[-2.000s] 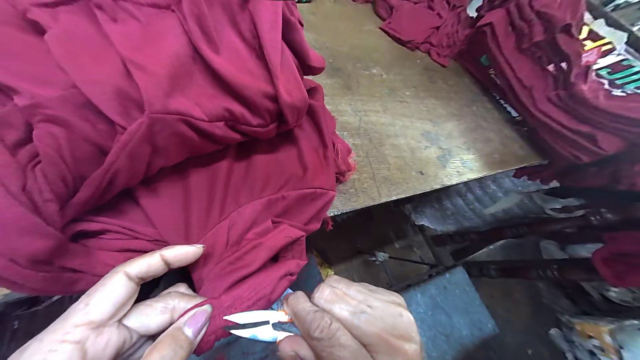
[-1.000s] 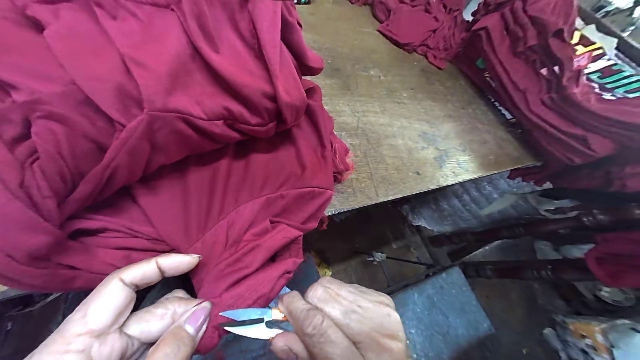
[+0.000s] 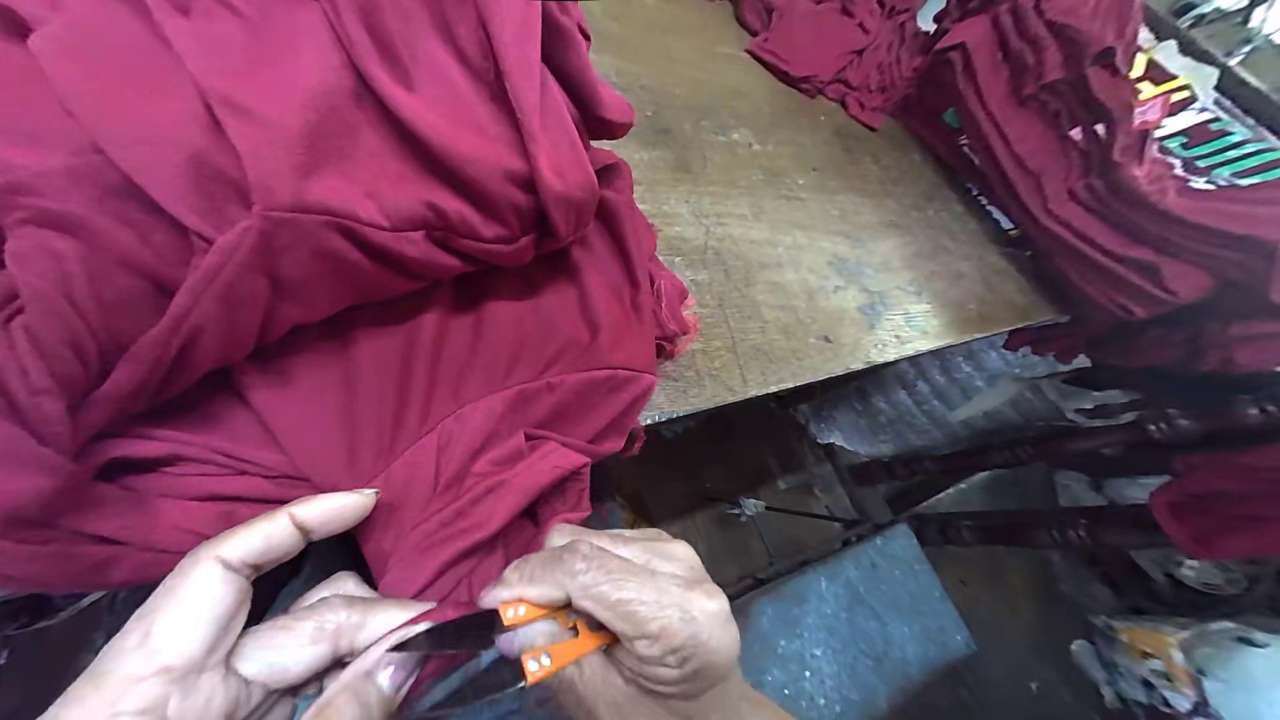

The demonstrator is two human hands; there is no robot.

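Dark red knit fabric point(image 3: 450, 330), sewn with a curved seam, lies in folds over the left of the wooden table and hangs down over its front edge. At bottom left, my left hand point(image 3: 250, 620) pinches the lower edge of this fabric between thumb and fingers, with the index finger stretched out along it. My right hand point(image 3: 640, 610) grips orange-handled thread snips point(image 3: 550, 650), whose blades are spread. The upper blade reaches the fabric edge beside my left thumb; part of the lower blade is hard to make out.
More dark red garment pieces, some with printed lettering, are stacked point(image 3: 1060, 180) on the right of the wooden table point(image 3: 800, 220). Below the table edge are a blue-grey board point(image 3: 860, 620), dark rails point(image 3: 1050, 530), crumpled plastic sheeting point(image 3: 920, 400) and red cloth point(image 3: 1220, 505).
The snips have turned in my right hand and show their orange handles more fully; their blades now lie closer to my left thumb. My left hand keeps its pinch on the fabric.
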